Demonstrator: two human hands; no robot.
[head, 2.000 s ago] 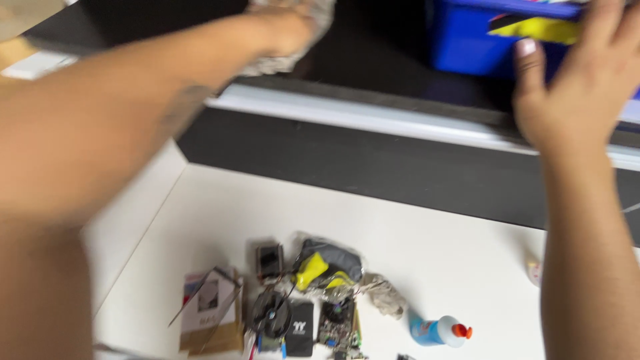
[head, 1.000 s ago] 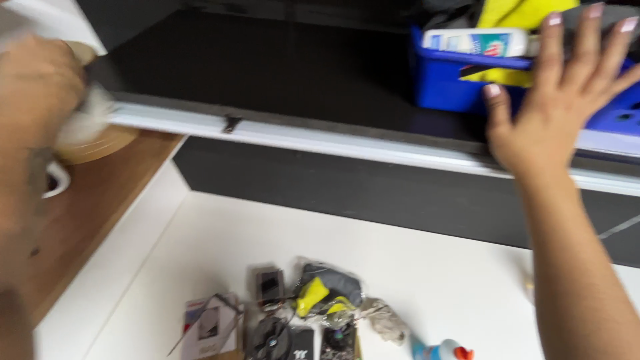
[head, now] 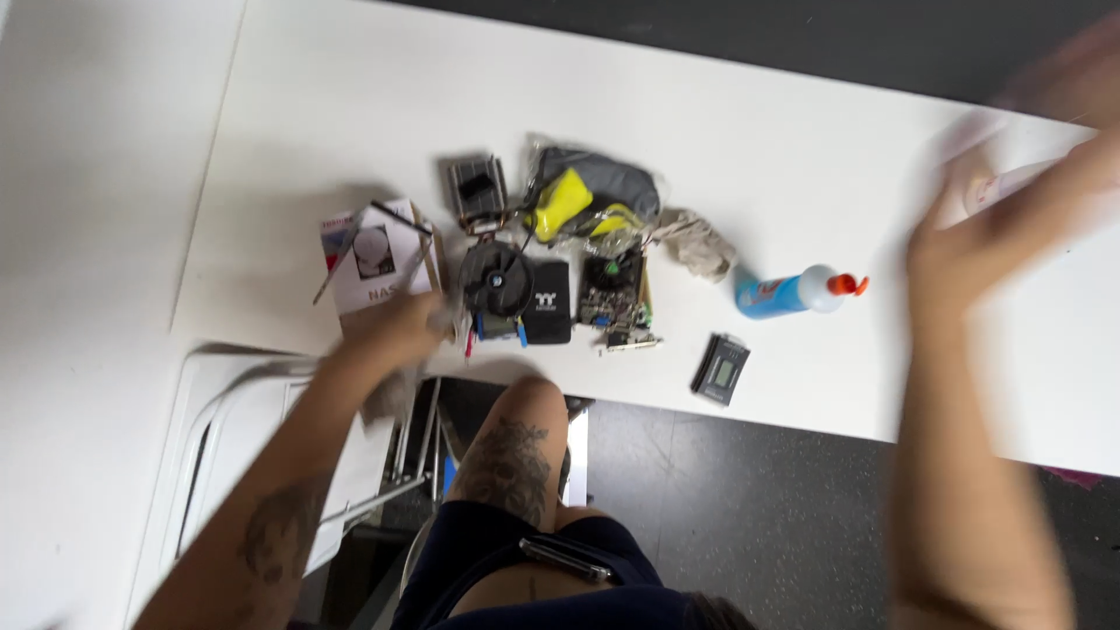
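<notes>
My left hand (head: 411, 331) is blurred at the table's near edge, shut on a crumpled greyish cloth (head: 389, 395) that hangs below it. Beside it lie a boxed hard drive (head: 372, 254) and a black cooling fan (head: 497, 278). A black pouch (head: 549, 302) and a circuit board (head: 612, 293) sit right of the fan. My right hand (head: 971, 227), strongly blurred, is over the table's right part, by a pale bottle (head: 982, 191); whether it grips the bottle is unclear. A blue spray or squeeze bottle (head: 774, 294) with an orange cap lies between the hands.
Behind the fan are a metal heatsink (head: 478, 188) and a plastic bag (head: 604, 197) with grey and yellow items. A crumpled beige cloth (head: 697, 243) and a small device with a display (head: 722, 369) lie to the right. A white folding chair (head: 241, 420) stands at the left.
The view has swung down to the table. My left hand has come down from the shelf area to the table's near edge. My right hand has left the blue bin.
</notes>
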